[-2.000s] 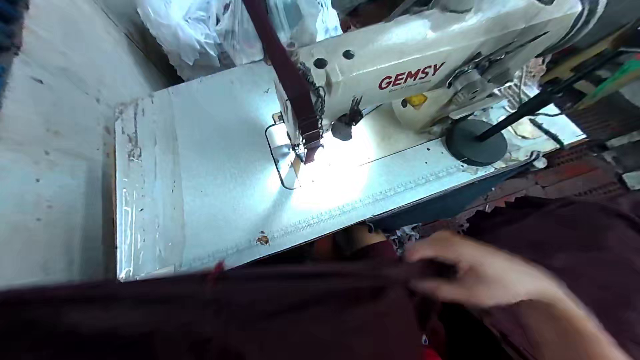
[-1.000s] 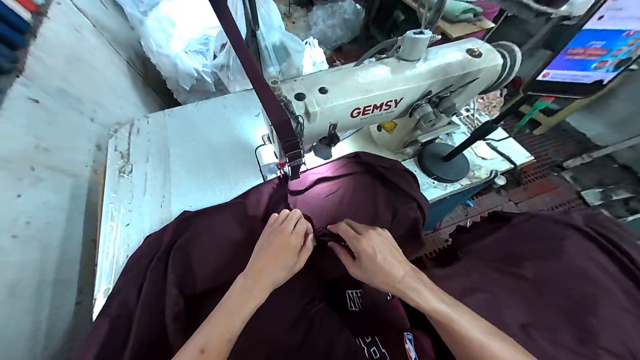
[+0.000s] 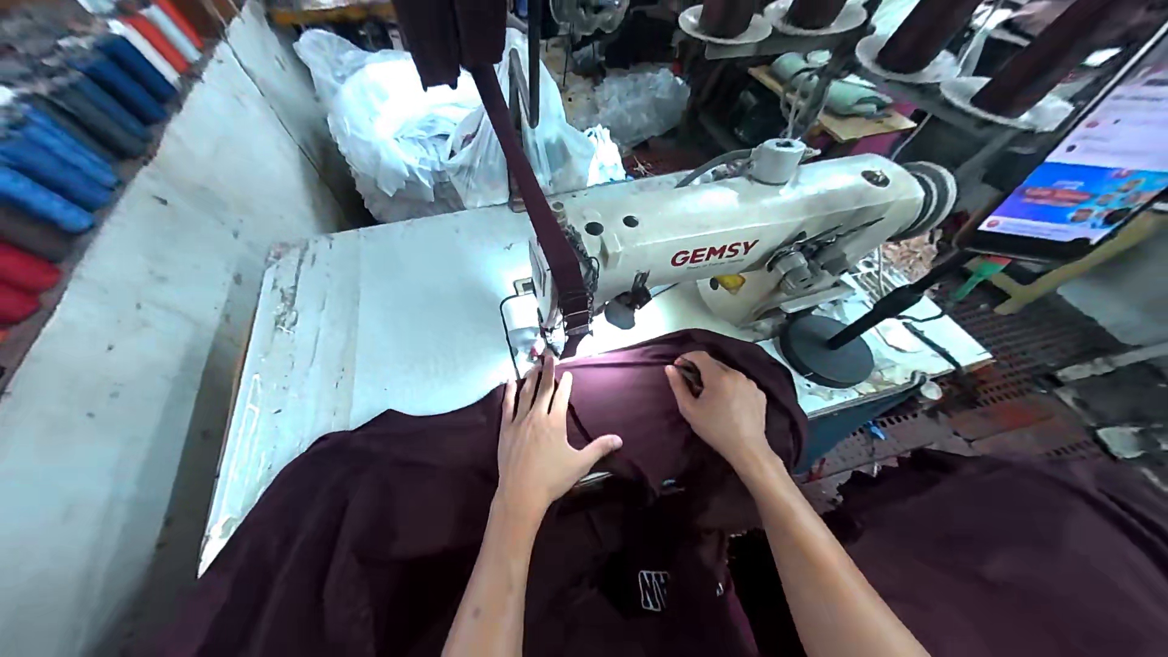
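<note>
A dark maroon garment point(image 3: 411, 493) with white lettering lies over the front of a Gemsy sewing machine point(image 3: 739, 224). My left hand point(image 3: 543, 438) rests flat on the cloth, fingers spread, its fingertips close to the lit presser foot area point(image 3: 552, 342). To the right, my right hand point(image 3: 721, 397) pinches a fold of the garment near its upper edge. A maroon fabric strip point(image 3: 529, 173) runs down from above to the machine's needle end. The needle itself cannot be made out.
White plastic bags point(image 3: 401, 119) stand behind the table point(image 3: 411, 292). A round black stand base point(image 3: 826, 349) sits right of the machine, with a lit screen point(image 3: 1068, 182) above. Thread cones point(image 3: 922, 41) are at the upper right. More maroon cloth point(image 3: 1004, 547) lies at the right.
The garment now covers the front of the table, which was bare two seconds ago. My hands, close together one second ago, are apart and nearer the machine, the left one flattened on the cloth.
</note>
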